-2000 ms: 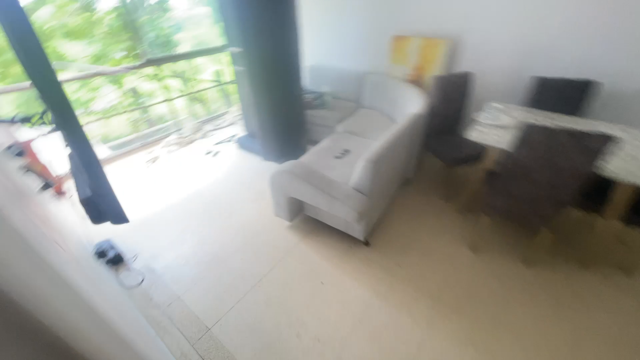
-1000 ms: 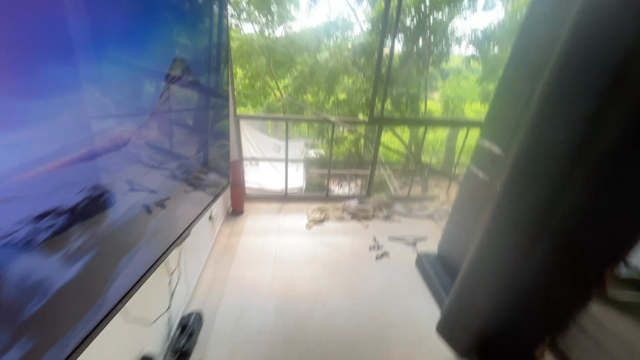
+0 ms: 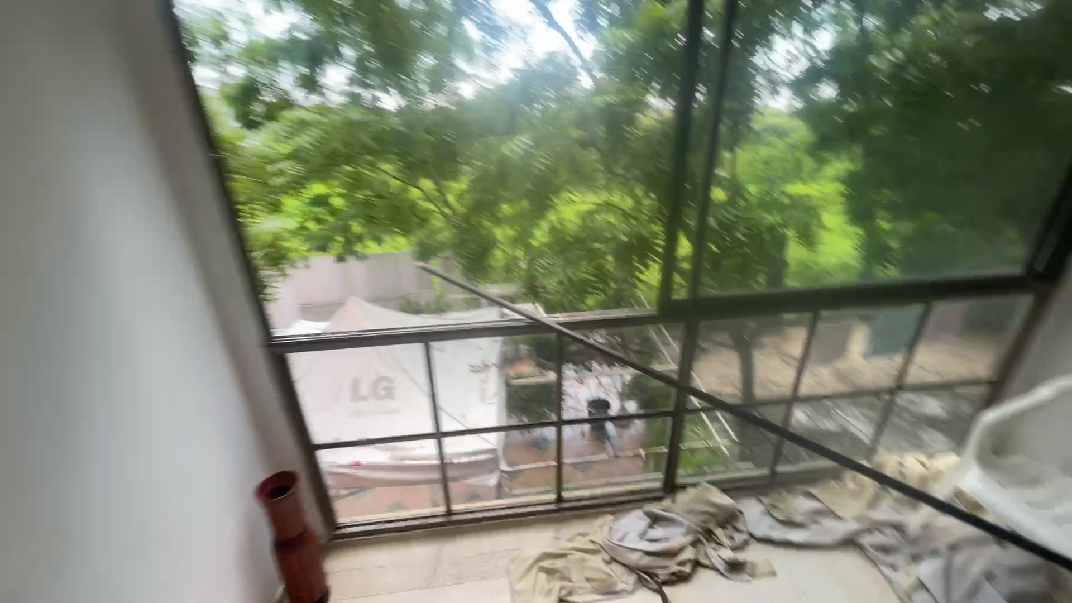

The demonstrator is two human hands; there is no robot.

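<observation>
Neither of my hands shows in the head view. A thin dark pole (image 3: 737,410) slants across the view from the lower right edge up to the window opening, its far end in front of the trees; what holds it at the right is out of view. Crumpled grey and beige cloths (image 3: 662,536) lie on the floor along the foot of the window. Behind them stands the dark metal window frame (image 3: 620,321) with a barred lower part. The upper left section seems to be without glass, though blur makes this uncertain.
A red tube-like object (image 3: 291,536) stands by the white wall (image 3: 109,335) at the left. A white plastic chair (image 3: 1017,469) is at the right edge. Outside, below the window, are a pale canopy (image 3: 394,394) and trees.
The view has swung from the room with the sofa, past the large screen, and come close to the window. The dark pole across the window now shows; the sofa and screen are out of view.
</observation>
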